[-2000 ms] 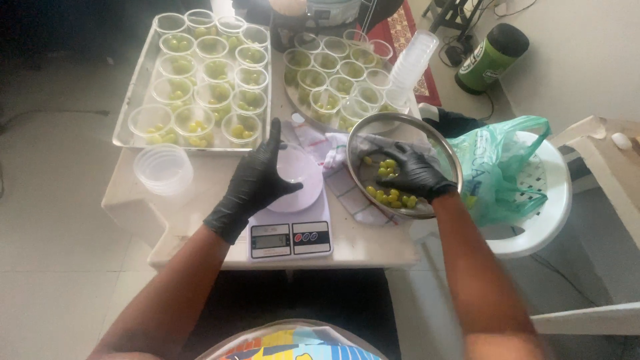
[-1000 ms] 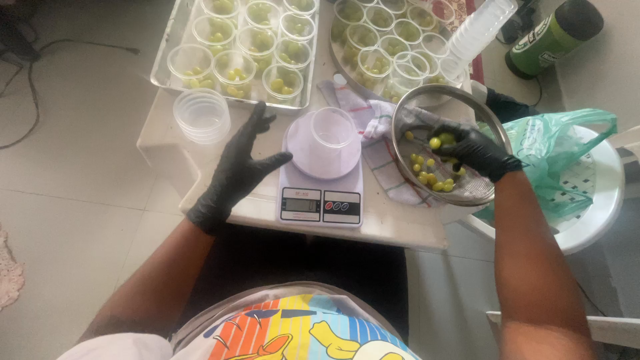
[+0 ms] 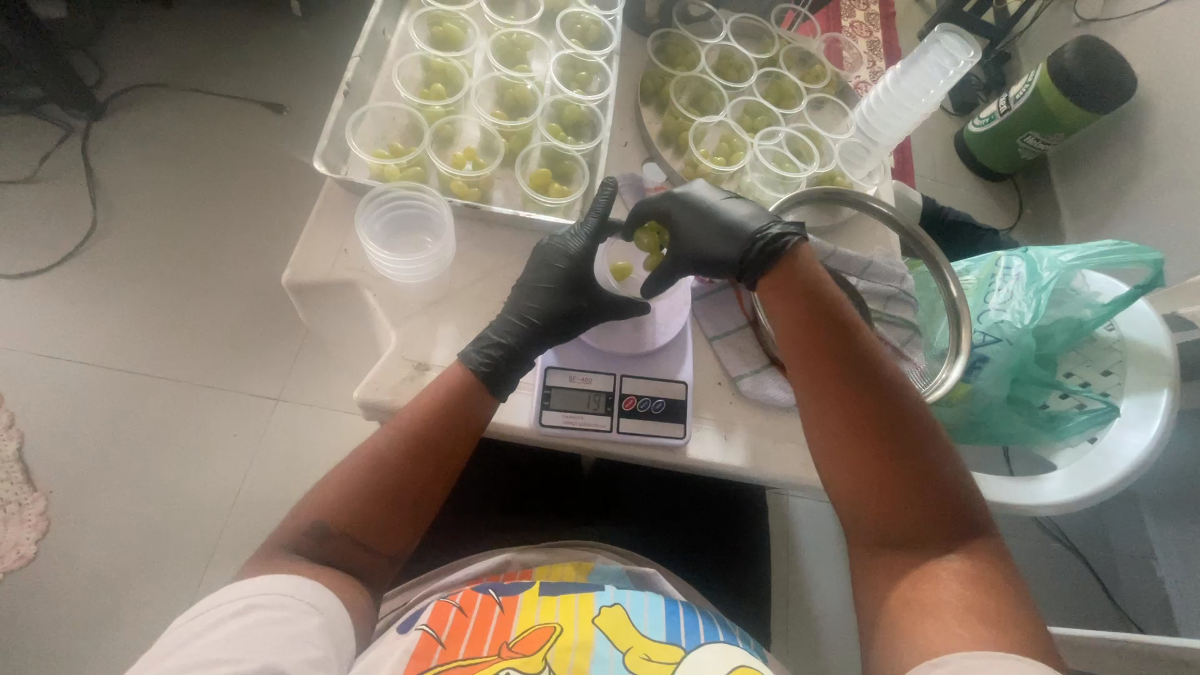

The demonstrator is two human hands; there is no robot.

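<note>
On a white digital kitchen scale (image 3: 614,389) stands a clear plastic cup (image 3: 619,253), partly hidden by my gloved hands. My left hand (image 3: 562,281), in a black glove, curves around the cup's left side with thumb and fingers spread. Over the cup, my right hand (image 3: 698,234), also gloved in black, holds several green grapes (image 3: 650,239) between thumb and fingers. One grape (image 3: 621,271) shows inside the cup. Right of the scale, a metal-rimmed mesh sieve (image 3: 956,309) rests partly behind my right forearm.
A metal tray (image 3: 337,131) and a round tray (image 3: 647,122) carry many cups of grapes. Stacks of empty cups (image 3: 405,234) stand at the left and upper right (image 3: 914,84). A checked cloth (image 3: 741,347) lies under the sieve; a green bag (image 3: 1022,347) sits on a white stool (image 3: 1125,450).
My right hand has moved left from the sieve to over the cup, with grapes in it. My left hand has come in beside the cup. The view has shifted.
</note>
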